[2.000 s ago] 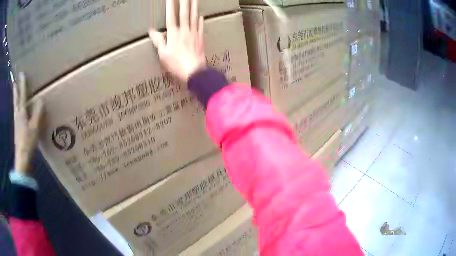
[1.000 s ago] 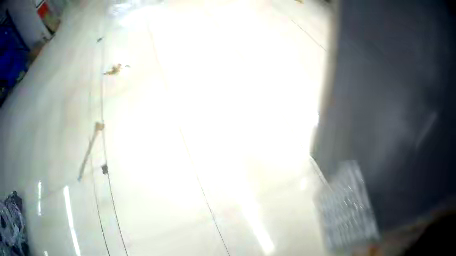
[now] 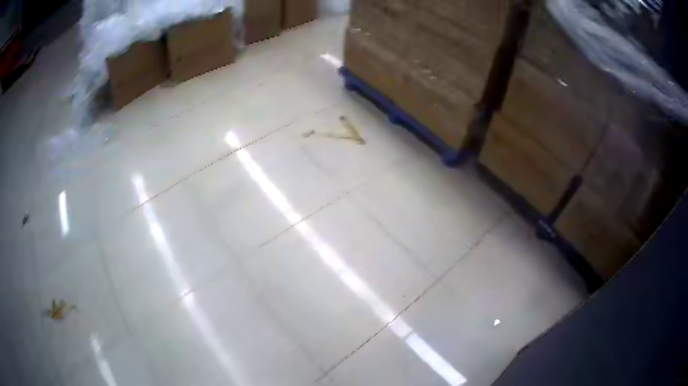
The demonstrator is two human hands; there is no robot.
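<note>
Neither of my hands is in view. Nearest in front of me is the glossy pale tiled floor [image 3: 302, 264] with bright light reflections. A peeled tape strip [image 3: 336, 136], bent into a V, lies on it near the pallet. A crumpled yellowish scrap [image 3: 57, 309] lies at the lower left. A tiny white scrap [image 3: 496, 322] lies at the lower right.
Brown cartons [image 3: 422, 68] stand on a blue pallet [image 3: 400, 117] at the upper right. More stacked cartons [image 3: 539, 143] under stretch wrap [image 3: 596, 45] stand beside them. A white film heap [image 3: 128, 22] and brown boxes [image 3: 200, 47] are at the upper left. A dark surface [image 3: 603, 332] fills the lower right corner.
Two seconds ago both hands were on a large printed carton in a stack; now hands and carton are out of view. The view has swung across the floor to the wrapped pallet stacks.
</note>
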